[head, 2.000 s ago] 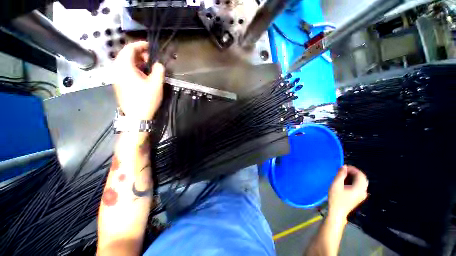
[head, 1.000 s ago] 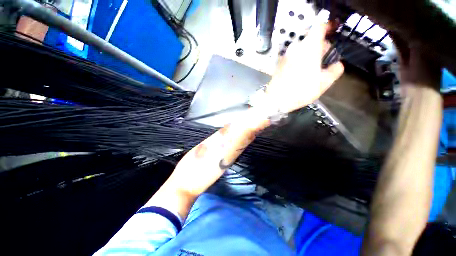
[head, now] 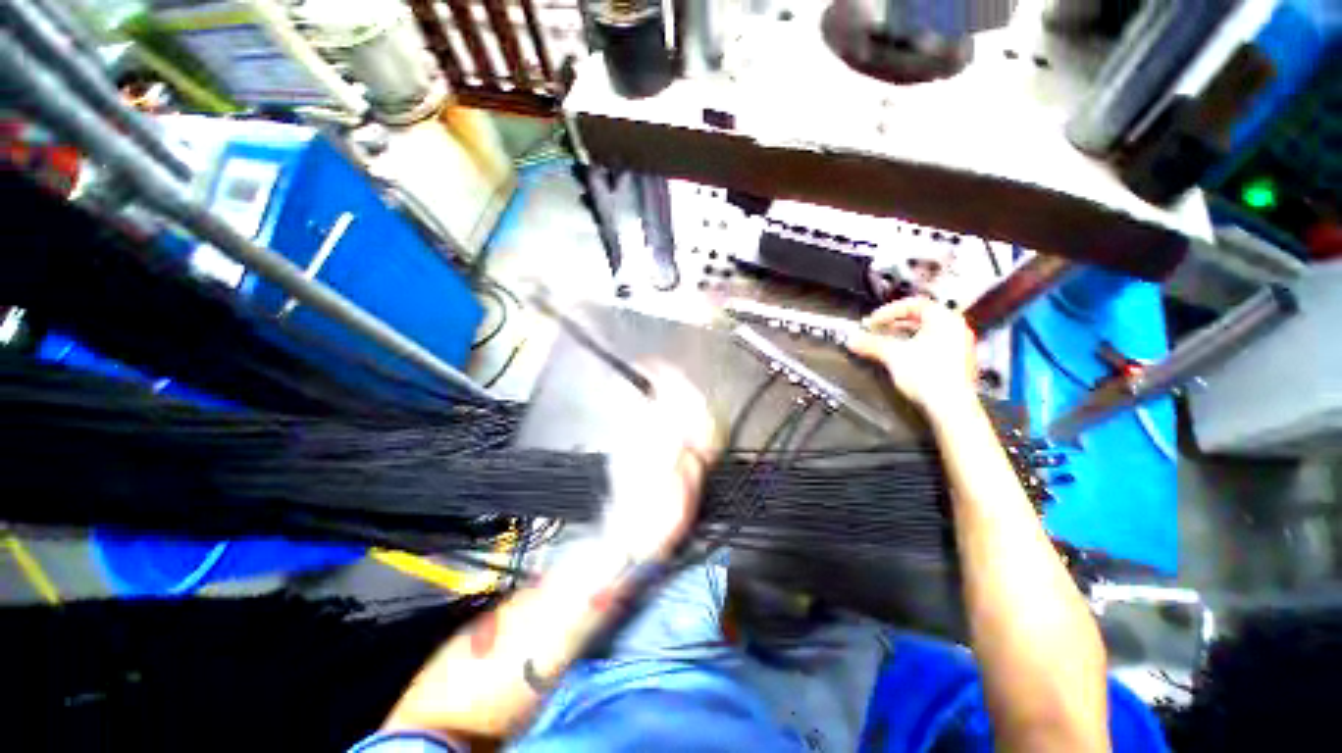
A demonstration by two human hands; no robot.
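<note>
My left hand point(head: 662, 441) is blurred above the cable bundle. A dark, thin, cable-like strand point(head: 604, 350) sticks out of it towards the upper left. My right hand point(head: 924, 353) has its fingertips on the right end of a silver loading bar point(head: 787, 321) in front of the mould point(head: 814, 261). A second loading bar point(head: 810, 380) lies slanted on the grey machine table point(head: 567, 397), with several black cables running from it towards me. Many black cables point(head: 824, 493) lie across the table's front, connector ends at the right.
The press head point(head: 883, 177) spans above the mould, with tie bars point(head: 655, 228) beside it. A grey support rail point(head: 331, 309) runs at the left by a blue cabinet. A blue side tray point(head: 1111, 486) is at the right. Dense cables point(head: 265, 456) extend left.
The view has shifted and shows more of the press. My left hand has moved from the mould back over the bundle. My right hand shows at the bar's right end.
</note>
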